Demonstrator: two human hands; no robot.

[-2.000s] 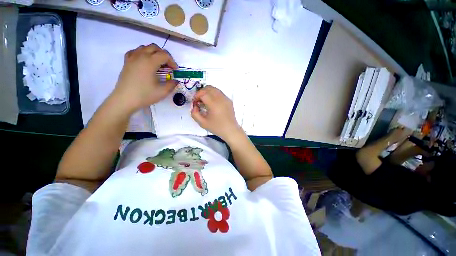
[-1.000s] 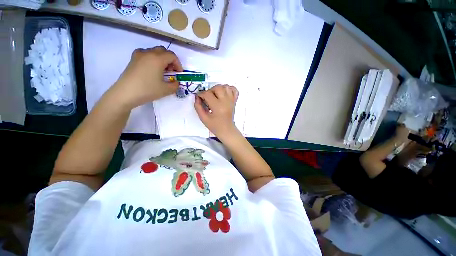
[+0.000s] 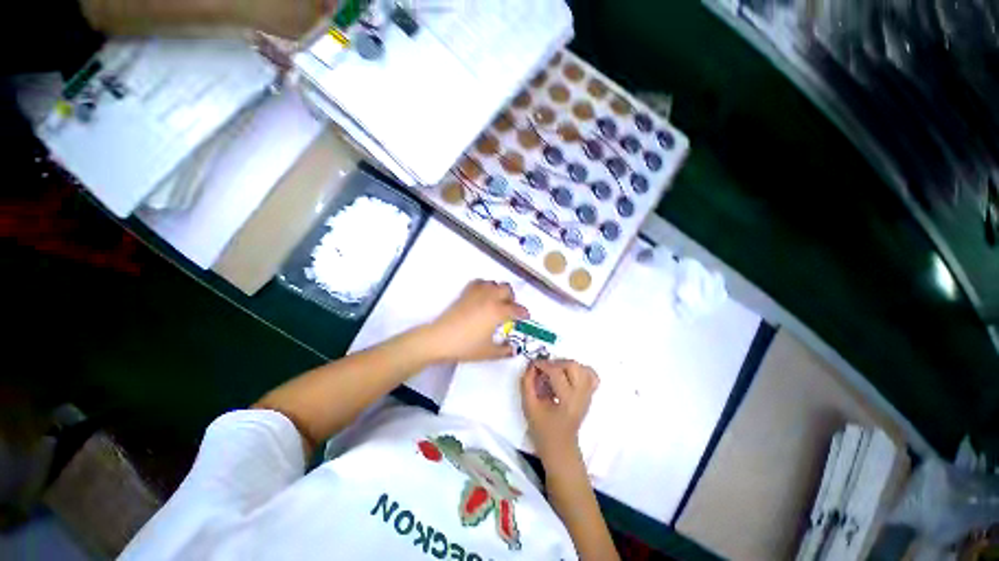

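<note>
A green circuit board point(image 3: 535, 331) with a yellow part point(image 3: 507, 328) at its left end lies over a white card point(image 3: 479, 392) on the white sheet. Dark lead wires and small parts hang just below the board. My left hand point(image 3: 482, 321) holds the board's left end, by the yellow part. My right hand point(image 3: 560, 397) has its fingertips pinched together at the wires below the board. What exactly is between the right fingertips is too small to tell.
The speaker tray point(image 3: 581, 164) is behind, partly under stacked white cards point(image 3: 438, 77). A clear box point(image 3: 356, 250) of white pads is at left, with more cards point(image 3: 164, 110) beyond. Crumpled tissue point(image 3: 698, 287) and cards point(image 3: 849, 493) are at right. Another person's arm point(image 3: 208, 15) shows top left.
The view has swung left and up, showing the whole tray, the card stacks and another person's arm. Both hands stay at the board and wires.
</note>
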